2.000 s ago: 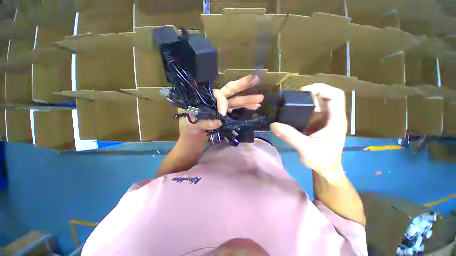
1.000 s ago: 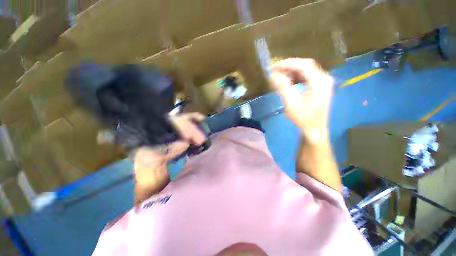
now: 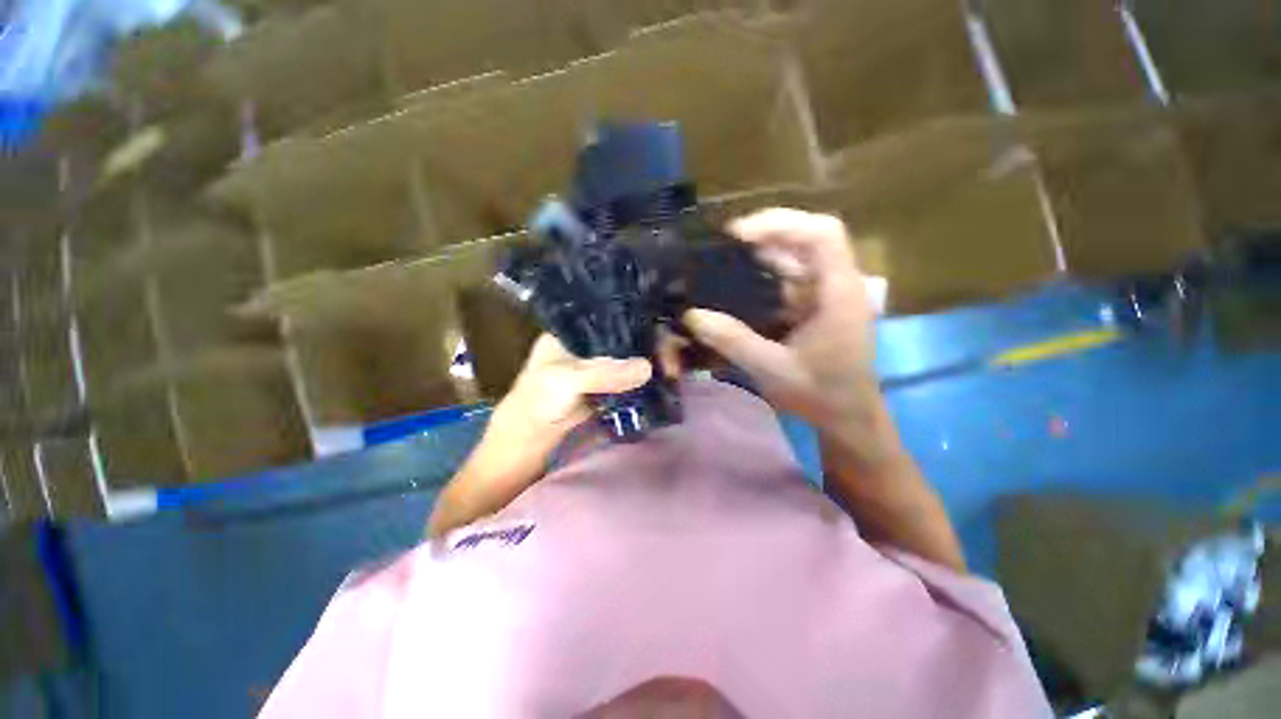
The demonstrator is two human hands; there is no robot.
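Observation:
My left hand (image 3: 576, 386) holds several black power adapters (image 3: 631, 172) with bundled cords (image 3: 597, 295) in front of my chest. The blocks point up and away from me and the cords hang over the fingers. My right hand (image 3: 815, 316) is closed around a dark adapter block at the right side of the bunch, touching it. Blur hides the block's edges and whether its cord is free of the others. Open brown cartons (image 3: 368, 358) stand in rows beyond and under the hands.
Blue floor (image 3: 281, 576) lies between me and the cartons, with a yellow line (image 3: 1054, 347) at the right. A brown carton (image 3: 1068, 562) stands at the lower right, by a shiny whitish and dark heap (image 3: 1205, 611). Whitish plastic (image 3: 70, 49) shows at the upper left.
The view has turned. The adapter bunch has come from the left to the front of my chest. My right hand, empty a second ago, has moved in and taken hold of a block.

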